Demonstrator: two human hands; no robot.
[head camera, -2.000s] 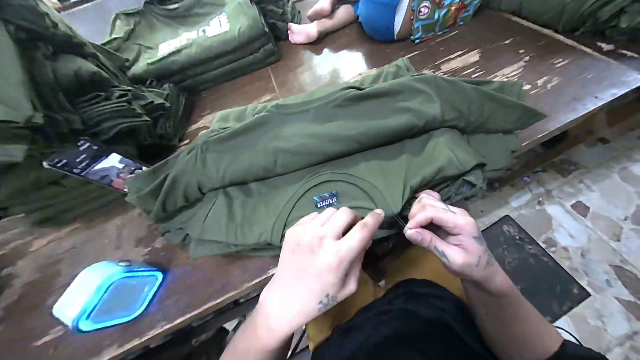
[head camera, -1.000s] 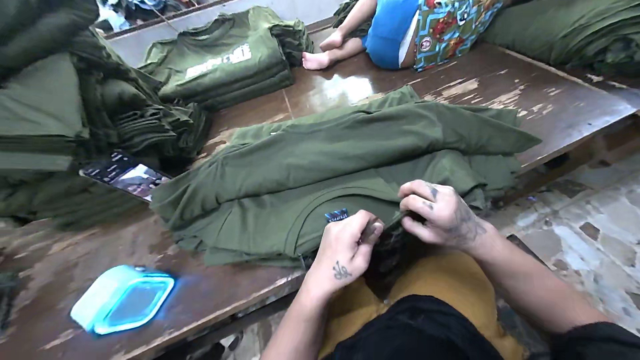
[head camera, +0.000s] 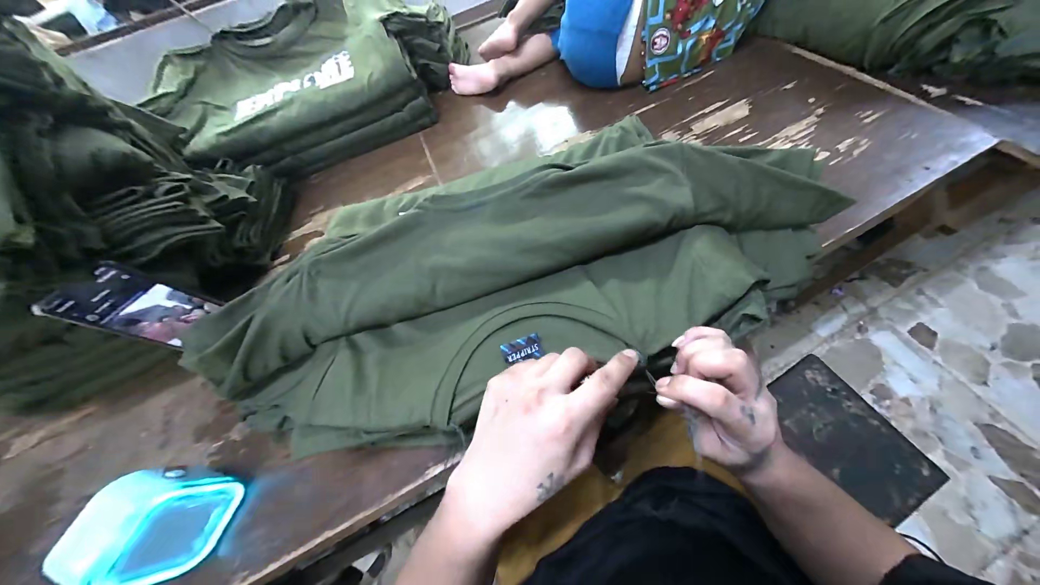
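Note:
A green T-shirt (head camera: 561, 301) lies on other green shirts at the table's near edge, its collar toward me. A small dark label with blue stripes and writing (head camera: 521, 348) sits inside the neckline. My left hand (head camera: 540, 431) pinches the collar fabric between thumb and forefinger, just right of the label. My right hand (head camera: 719, 398) is beside it, fingertips closed on a thin, dark needle-like thing (head camera: 651, 379) that reaches toward the collar. Whether a thread runs from it is too fine to tell.
Folded green shirts (head camera: 325, 89) and a tall pile of green garments (head camera: 122, 187) stand at left. A phone (head camera: 122, 305) leans by the pile. A glowing blue-white case (head camera: 146, 528) sits near left on the worn wooden table (head camera: 877, 122). Another person's bare feet (head camera: 479, 73) rest beyond.
My right hand has drawn back from the collar fabric since a second ago, and the thin thing now shows between my hands. My left hand stays at the collar.

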